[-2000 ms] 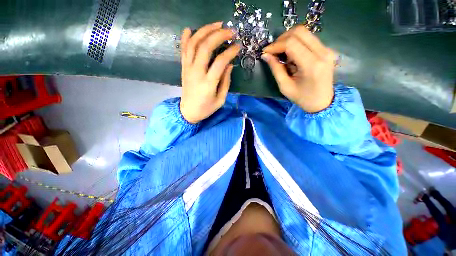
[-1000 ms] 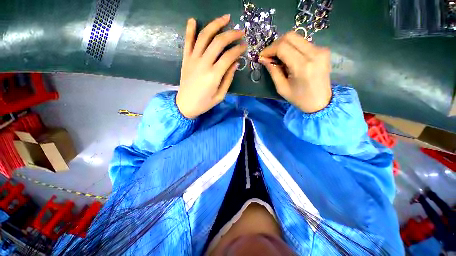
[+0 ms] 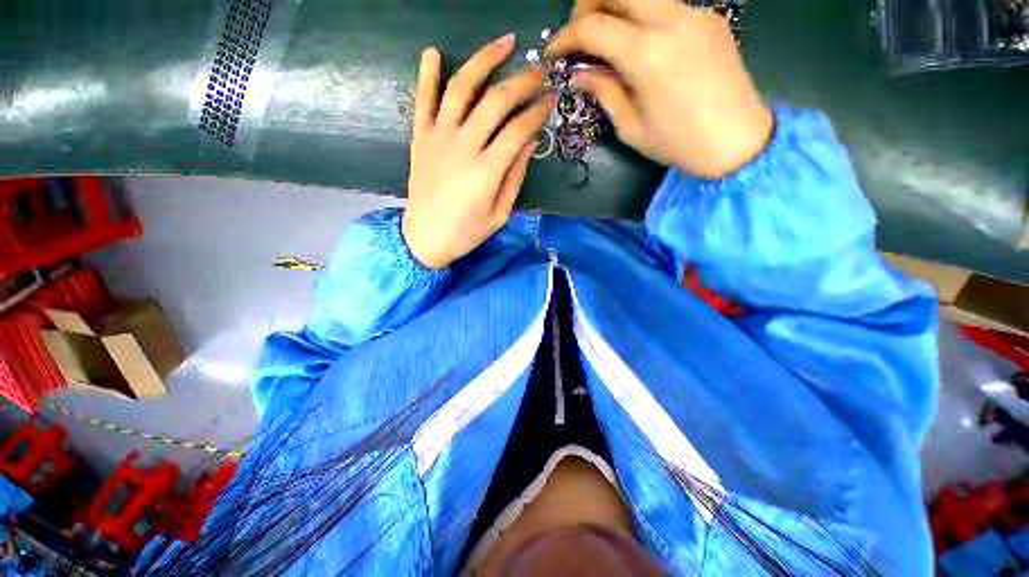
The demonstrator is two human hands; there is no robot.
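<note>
A loose cluster of flex circuits [image 3: 575, 122] lies on the dark green mat in front of me, dark with small silver squares and ring ends at its near side. My left hand [image 3: 468, 158] is at the cluster's left edge, fingers spread, with its thumb and index fingertips beside a ring end; whether it pinches a piece cannot be told. My right hand [image 3: 671, 85] is over the cluster's far right part, fingers bent and thumb near the index finger. It hides part of the cluster, and I cannot tell if it holds a piece.
A clear strip with rows of tiny dark squares [image 3: 234, 79] lies at the left of the mat [image 3: 339, 113]. A clear blister tray [image 3: 942, 34] is at the far right. More parts [image 3: 731, 14] show behind my right hand. Red crates [image 3: 68, 220] and a cardboard box [image 3: 107, 349] stand on the floor.
My right hand has moved away from me, from the cluster's near end to its far part, and now covers much of the parts behind. My left hand has hardly moved.
</note>
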